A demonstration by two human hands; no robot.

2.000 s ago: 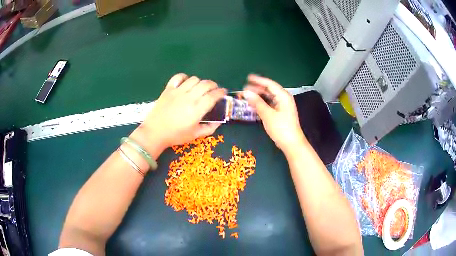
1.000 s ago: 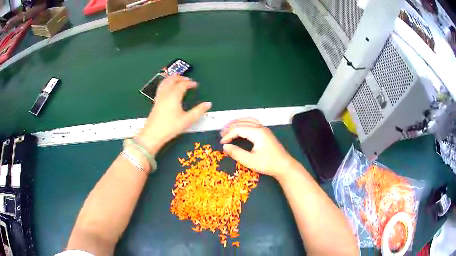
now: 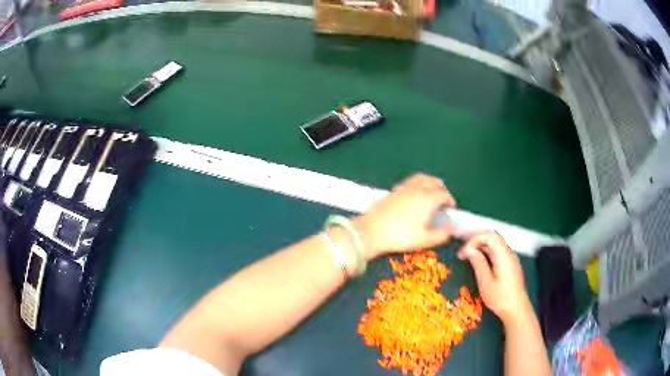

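A pile of small orange parts lies on the green bench just below my hands. My left hand is over the pale metal rail, fingers bent down; a small greyish patch shows at its fingertips, too blurred to name. My right hand is just right of it, thumb and fingers close together above the pile's right edge; I cannot tell if it holds a part. One handset lies on the belt beyond my left hand, dark screen to the left, silvery board to the right, with an orange spot between them.
Another handset lies on the belt further left. A black tray with rows of housings is at left. A cardboard box is beyond the belt. A black smartphone or case, a plastic bag and a grey post are at right.
The view has turned left, bringing more of the black tray in. My left hand has left the handset, which stays on the belt, and is now close to my right hand.
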